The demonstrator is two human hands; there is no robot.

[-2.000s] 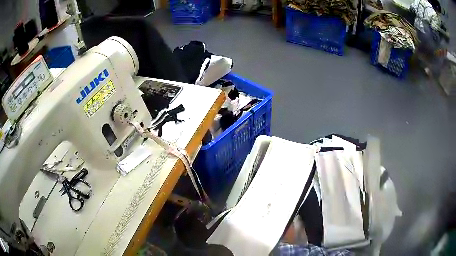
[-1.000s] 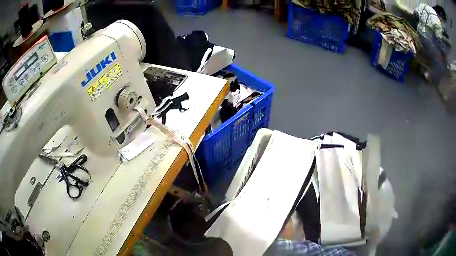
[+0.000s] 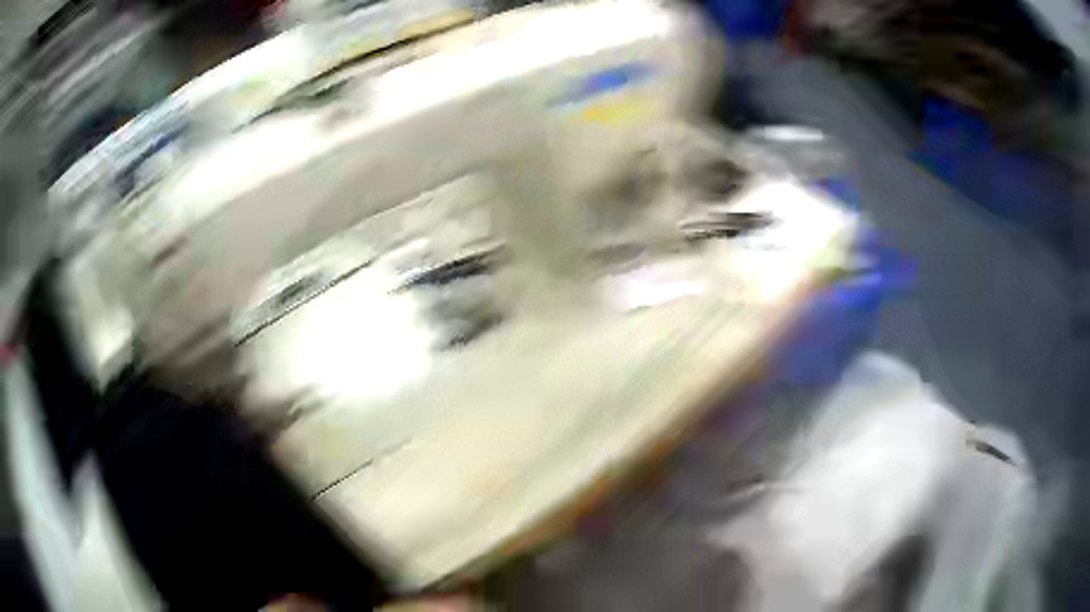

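The view is strongly blurred. A black cloth piece [image 3: 203, 502] lies at the lower left, over the left end of the machine table. The off-white sewing machine [image 3: 395, 132] stretches across the upper part, with its blue lettering smeared. Dark scissors [image 3: 460, 299] lie on the bed under the arm. Two small skin-toned patches [image 3: 430, 603] are cut off by the bottom edge beside the black cloth. They look like parts of my hands, but which hand, and whether they grip the cloth, cannot be told.
The table's wooden front edge [image 3: 574, 508] runs diagonally up to the right. A blue crate [image 3: 837, 317] stands beyond the table's right end. White cut pieces [image 3: 837, 466] are at the lower right. More blue crates [image 3: 980, 155] stand at the upper right.
The view has swung left, so the machine and table sit further right and are smeared. The black cloth and the skin-toned patches have come into view at the lower left and bottom.
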